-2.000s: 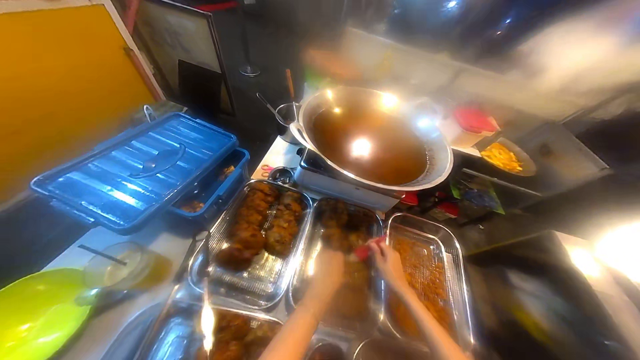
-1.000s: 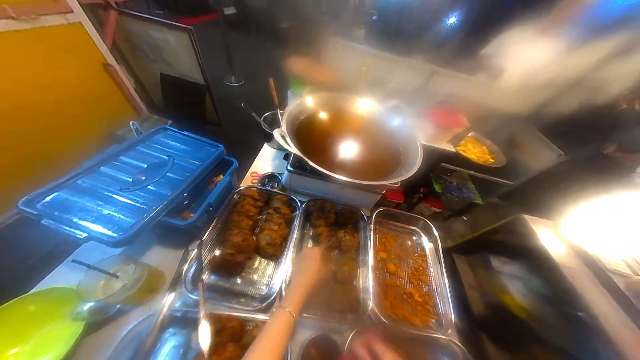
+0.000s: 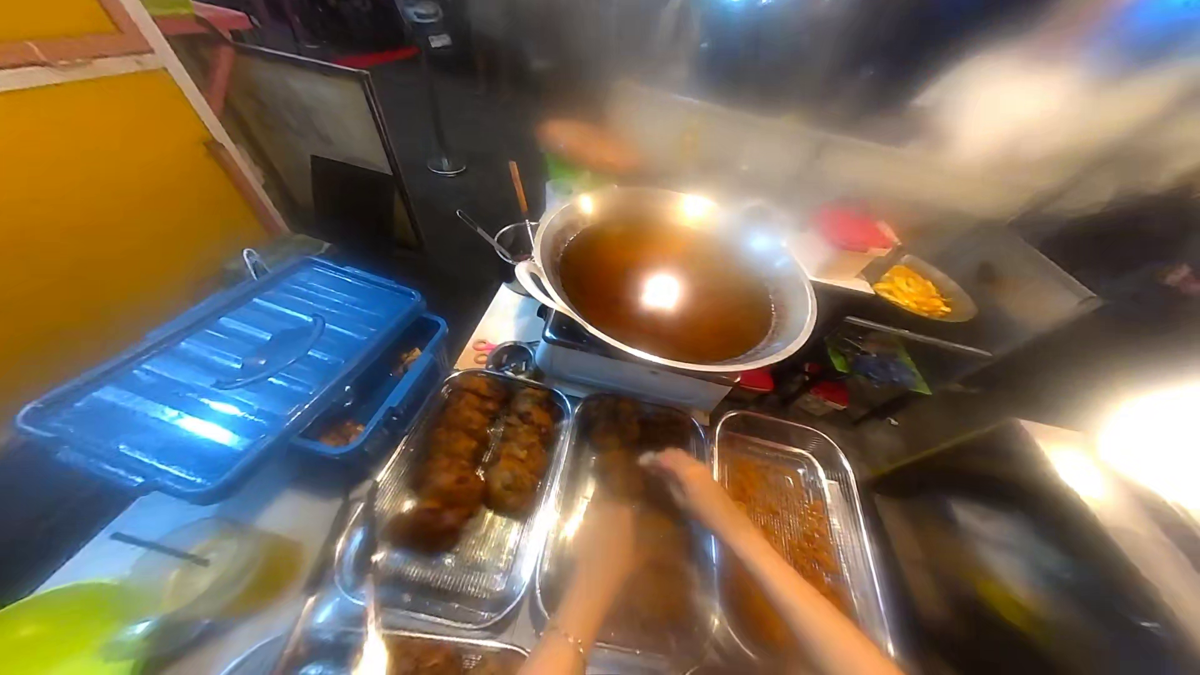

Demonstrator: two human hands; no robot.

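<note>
Both hands are over the middle metal tray (image 3: 560, 553), which holds dark browned food (image 3: 614, 422). My left hand (image 3: 609, 497) is blurred and reaches down to the food; its fingers cannot be made out. My right hand (image 3: 680, 469) is just right of it, fingers bent, with something small and pale at the fingertips that I cannot identify. On the left, another metal tray (image 3: 502, 586) holds two rows of browned food pieces (image 3: 459, 450). The right tray (image 3: 858, 525) has orange-brown bits (image 3: 787, 516) in it.
Behind the trays a large wok (image 3: 797, 323) of brown liquid sits on a stove (image 3: 628, 370). A blue lidded container (image 3: 234, 375) stands left. Near it are a cup (image 3: 225, 562) and a green bowl (image 3: 66, 628). Fries (image 3: 909, 291) lie in a bowl at right.
My right hand, low at the front edge one second ago, is back over the middle tray beside my left. Two seconds ago it was by something red there, which no longer shows at the hand.
</note>
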